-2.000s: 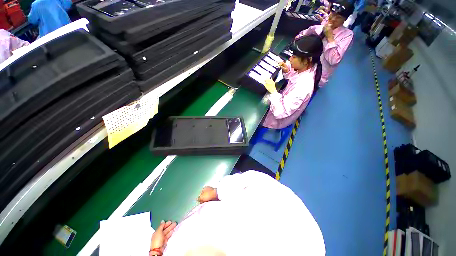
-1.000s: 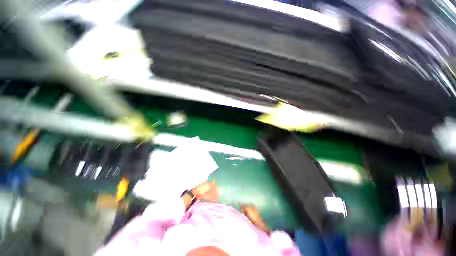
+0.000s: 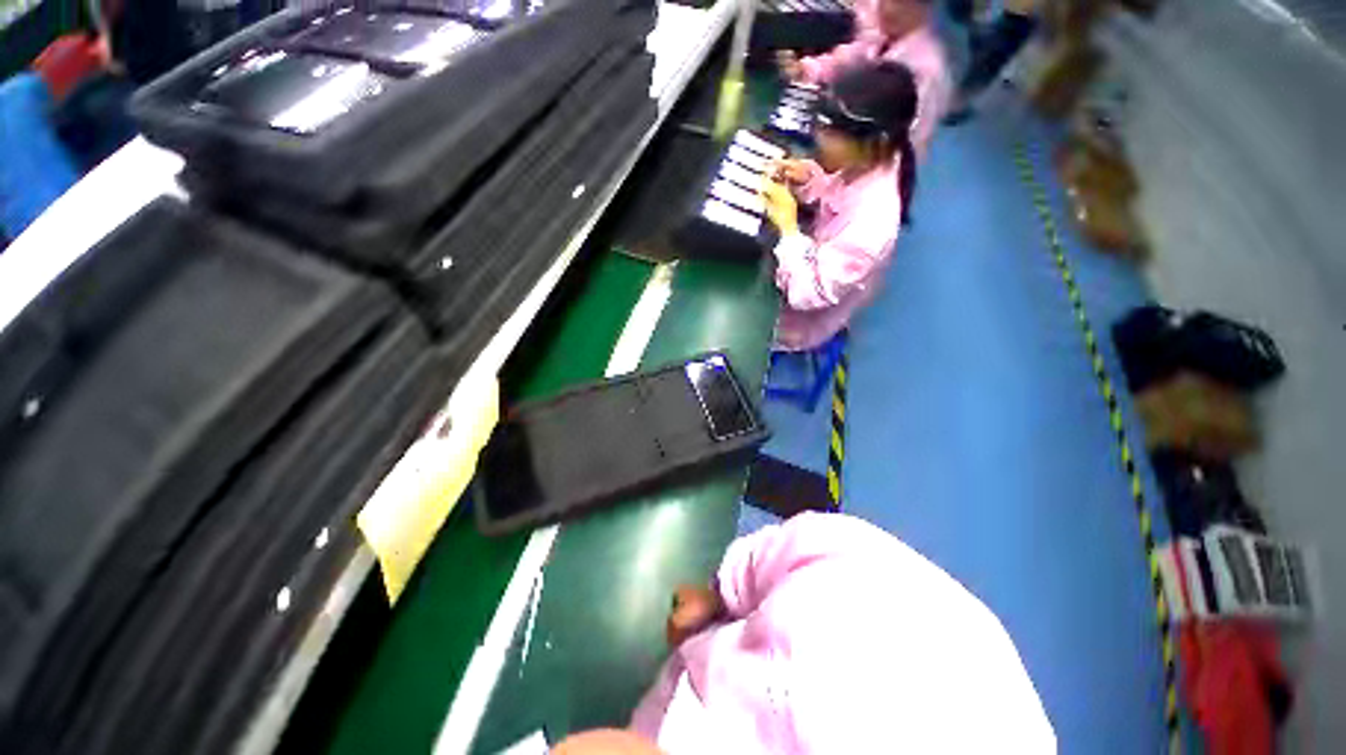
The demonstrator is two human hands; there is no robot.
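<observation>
A long black phone tray (image 3: 613, 440) lies across the green bench in front of me. A glossy unit (image 3: 722, 398) sits in its right end pocket, and the left end pocket looks dark and glossy. The pockets between show bare grey-black. My right hand (image 3: 691, 612) is small and partly hidden by my pink sleeve, near the bench's front edge below the tray. Its fingers and any grip are unclear. My left hand is out of the picture. A sliver of white paper (image 3: 527, 745) shows at the bottom edge.
Thick stacks of black trays (image 3: 192, 487) fill the shelf at left. A yellow paper sheet (image 3: 428, 494) hangs from the shelf edge. A seated person in pink (image 3: 841, 244) handles a tray of pale units (image 3: 738, 185) further along. A thin pale strip (image 3: 533, 612) lies on the bench.
The view swung left, then back right. The white paper and my left hand have dropped out of the picture. The tray now appears tilted, with the unit still at its right end.
</observation>
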